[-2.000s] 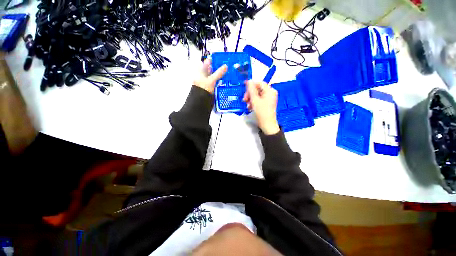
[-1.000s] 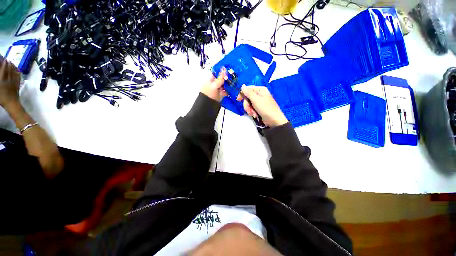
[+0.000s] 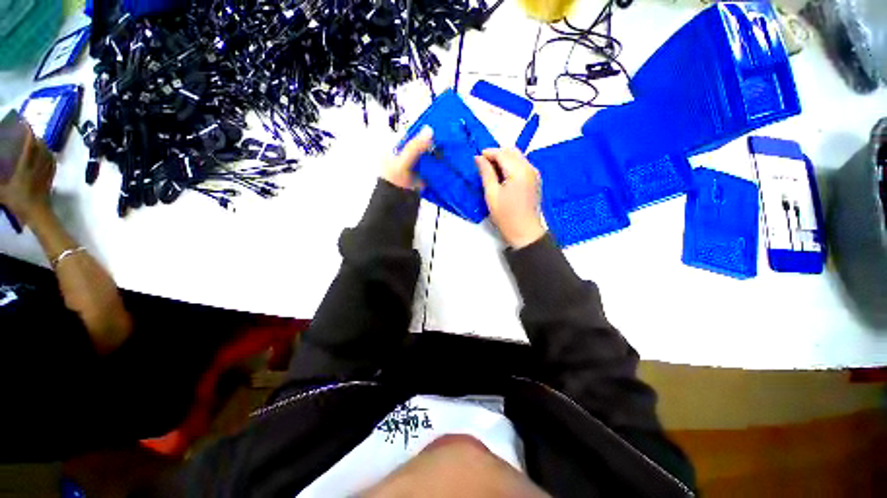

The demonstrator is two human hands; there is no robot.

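A blue blister tray (image 3: 449, 146) is tilted over the table's seam in front of me. My left hand (image 3: 408, 161) holds its left edge, with the thumb on its face. Dark cable parts (image 3: 467, 134) show in the tray's upper recesses and near my left thumb. My right hand (image 3: 512, 191) is at the tray's right side, with thumb and index finger close together at the cable. Whether the right fingers pinch the cable or only press on it is too small to tell.
A black cable pile (image 3: 224, 88) lies at upper left. Fanned blue trays (image 3: 681, 107), a single tray (image 3: 721, 224) and a white-and-blue box (image 3: 790, 204) lie right, beside a grey bucket (image 3: 861, 224). Loose cable (image 3: 576, 68) lies top centre. Another person's hand (image 3: 27, 175) is far left.
The black cable that hung below my right hand now shows no more there; dark parts lie in the tray. The tray has turned, and my right hand has shifted slightly. The other person's hand holds something dark.
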